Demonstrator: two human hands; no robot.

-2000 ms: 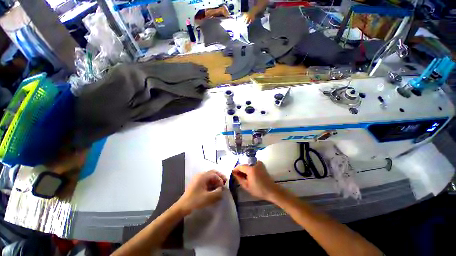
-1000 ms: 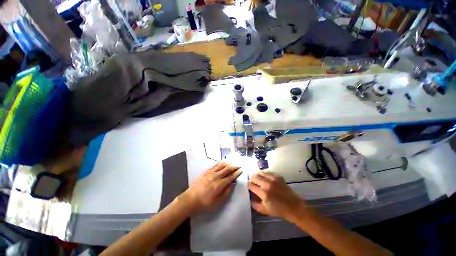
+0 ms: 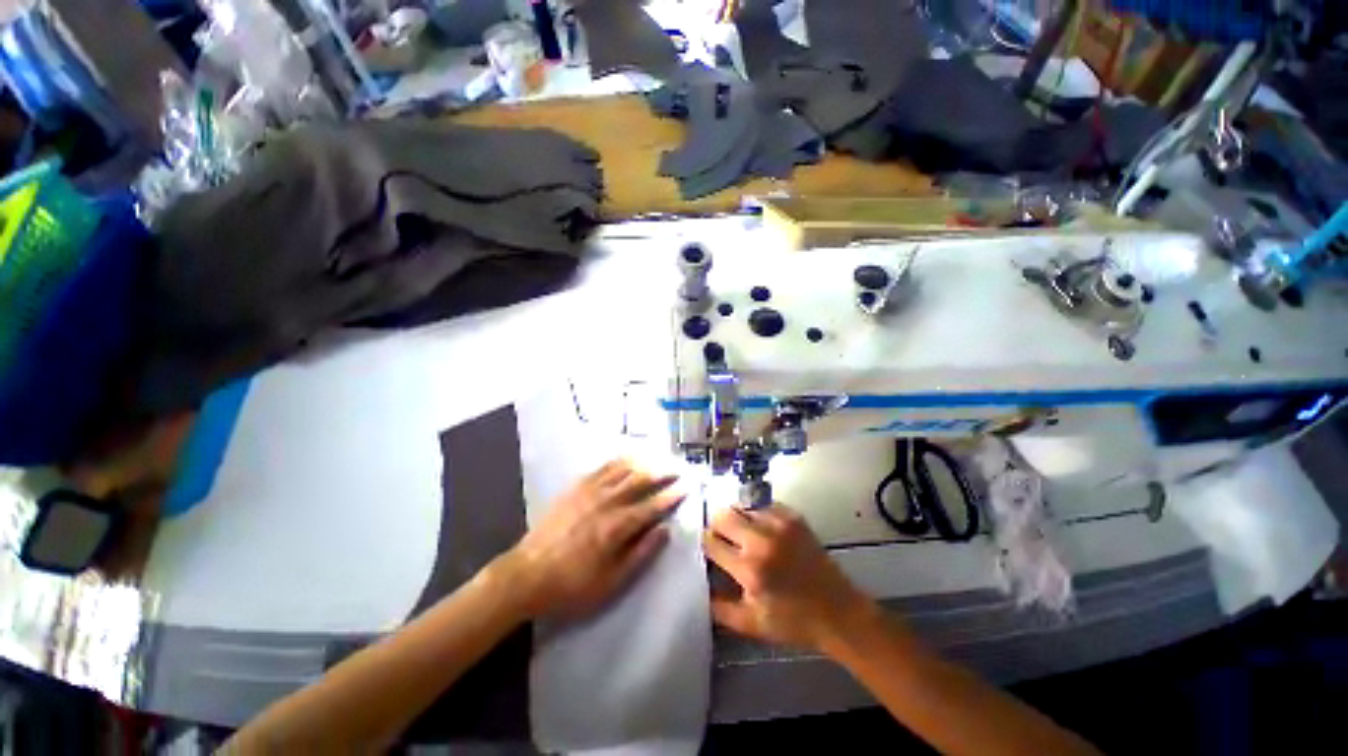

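Observation:
A white lining piece [image 3: 621,672] lies over a dark grey-brown garment panel [image 3: 481,495] in front of the sewing machine [image 3: 917,332]. My left hand [image 3: 603,539] lies flat on the white piece, fingers towards the needle area, pressing it down. My right hand [image 3: 776,573] has its fingers bent and closed on the right edge of the cloth, just below the presser foot [image 3: 754,480]. Glare at the needle hides where the cloth meets the foot. The dark panel shows to the left of the white piece.
Black scissors [image 3: 927,488] and a pale thread tangle [image 3: 1025,524] lie under the machine arm. A rumpled dark panel stack [image 3: 355,236] is behind left, beside blue and green baskets [image 3: 59,325]. Dark cut pieces [image 3: 739,141] lie on the wood behind. A small dark square device [image 3: 70,532] is at the left corner.
My left hand has gone from pinching the cloth edge to lying flat on the white piece. The white piece now lies smoother and straighter. My right hand stays at its edge. The view has shifted slightly.

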